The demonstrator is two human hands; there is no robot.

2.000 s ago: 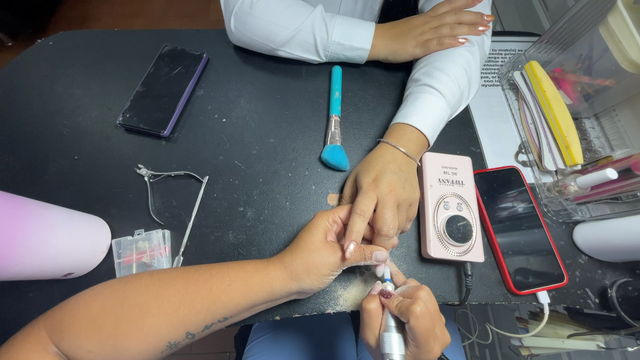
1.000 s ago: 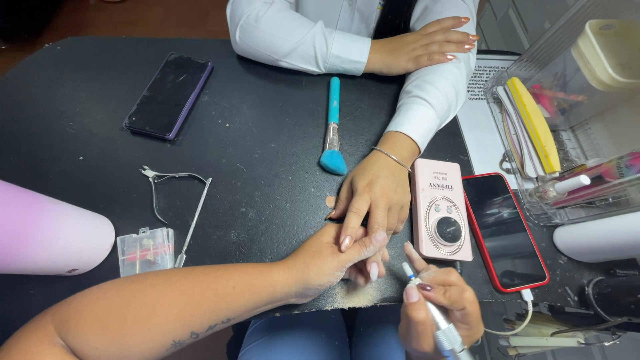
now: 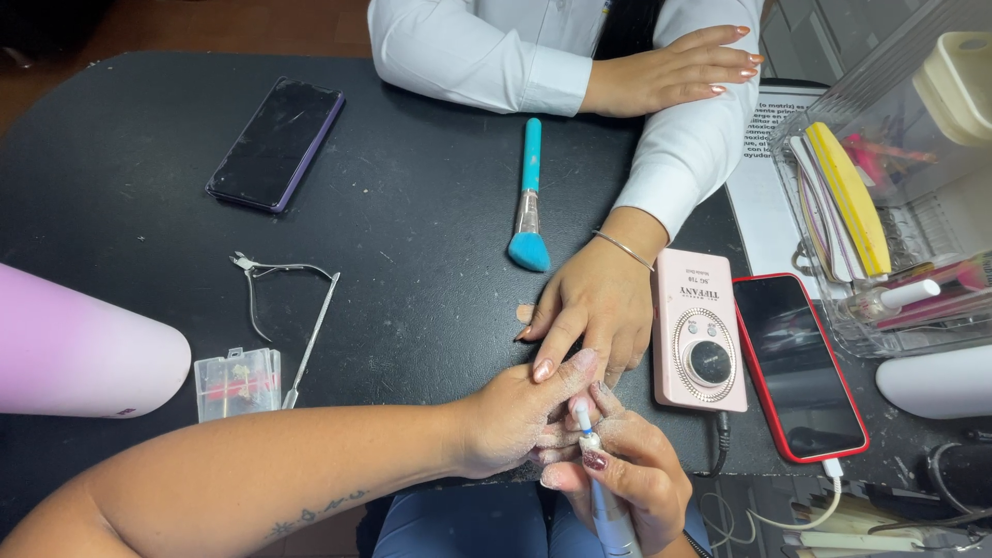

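My left hand [image 3: 515, 415], dusted with pale powder, grips a finger of the other person's hand [image 3: 612, 298] near the table's front edge. In my right hand [image 3: 639, 473] is a silver electric nail drill handpiece [image 3: 612, 515], its white, blue-ringed bit [image 3: 583, 418] at the nail of that held finger; exact contact cannot be told. The pink nail drill control box [image 3: 701, 333] lies to the right of the other person's hand. Above that hand, a turquoise brush [image 3: 529, 194] rests on the black table. The other person's second hand [image 3: 674, 71] lies on their white sleeve.
Left: a cuticle nipper [image 3: 271, 267], a metal cuticle pusher [image 3: 314, 337], a small clear plastic case [image 3: 236, 387], a pink-white rounded object [image 3: 85, 349] and a dark phone [image 3: 275, 147]. Right: a red-cased phone [image 3: 802, 364] with a cable and a clear organizer [image 3: 860, 333] holding nail files.
The drill in my right hand was apart from the held finger one second ago; it has moved left, back to the fingertip. My left hand keeps its grip on the other person's finger.
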